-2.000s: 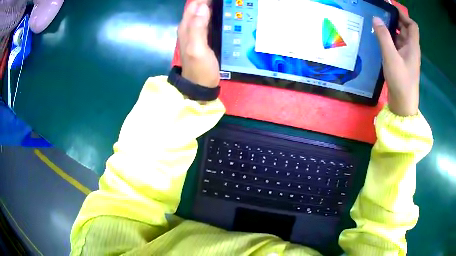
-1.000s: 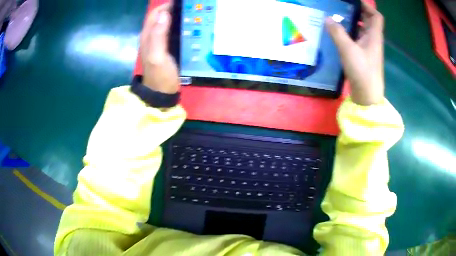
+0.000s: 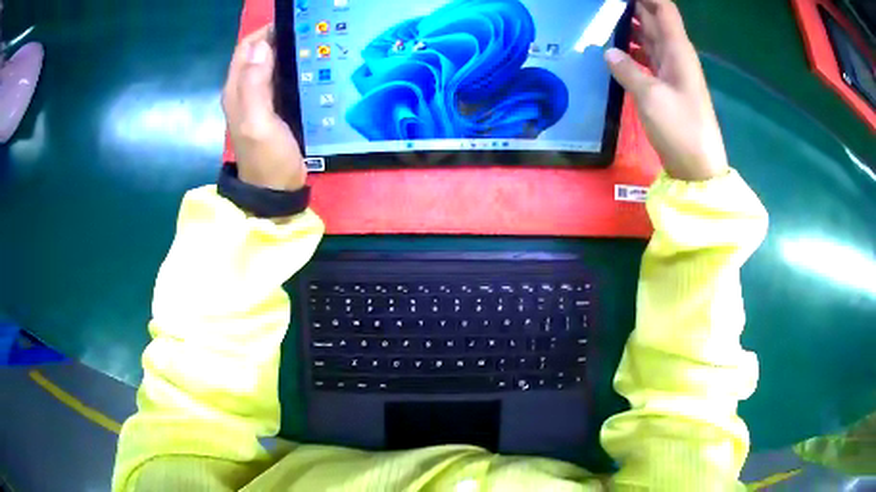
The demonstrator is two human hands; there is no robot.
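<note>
The tablet (image 3: pixel 451 86) is lit, showing a blue swirl desktop with icons at the left; its top is cut off by the frame edge. It is over the red tray (image 3: pixel 461 204). My left hand (image 3: pixel 259 120) holds its left edge, with a black band on the wrist. My right hand (image 3: pixel 672 96) holds its right edge, the thumb at the screen's right side. The black keyboard (image 3: pixel 447 341) lies off the tray, nearer to me, apart from the tablet, with its touchpad (image 3: pixel 442 424) at the near edge.
The glossy green table (image 3: pixel 125 231) surrounds the tray. Another red tray (image 3: pixel 818 43) with a dark slab is cut off at the top right. A pale pink fan blade (image 3: pixel 19 91) is at the far left. Grey floor with a yellow line (image 3: pixel 77 402) shows at the lower left.
The white window with the rainbow triangle is gone from the screen, leaving the desktop. The view has shifted, so tablet, hands and keyboard appear further left and straighter. Both hands stay on the tablet.
</note>
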